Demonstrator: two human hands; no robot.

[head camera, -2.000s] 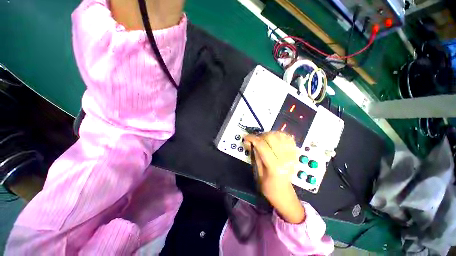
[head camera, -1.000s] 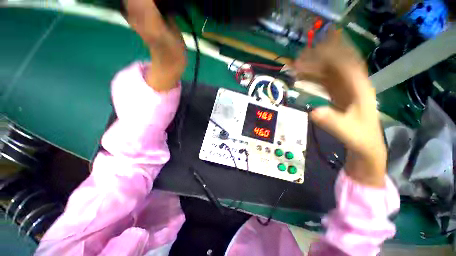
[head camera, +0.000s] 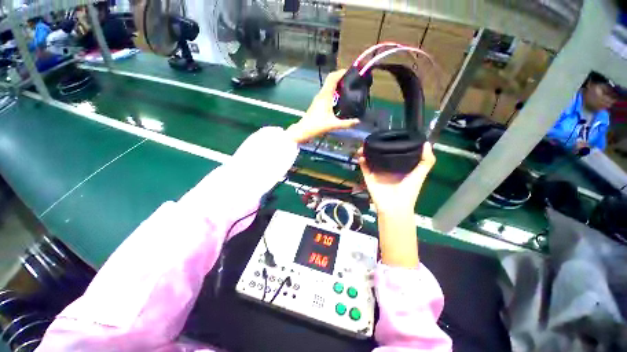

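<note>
My left hand [head camera: 322, 113] and my right hand [head camera: 397, 180] hold up a pair of black over-ear headphones [head camera: 393, 150], one ear cup each, with the curved band upward. The ear cups are apart. The white headphone tester [head camera: 323, 289] lies below on the black mat [head camera: 237, 275], showing two rows of red digits and green buttons. Black plugs [head camera: 269, 260] are in its sockets at the left. A thin black cable runs beside my left sleeve.
Coiled test leads [head camera: 338, 214] lie behind the tester. Crumpled grey bags [head camera: 560, 275] lie at the right. A slanted grey post [head camera: 505, 148] stands right of my hands. Fans [head camera: 251, 41], cartons [head camera: 385, 34] and a person in blue [head camera: 584, 117] are beyond.
Both hands have come together on the headphones and hold them up in front. The view has tilted up towards the hall. The tester's digits have changed.
</note>
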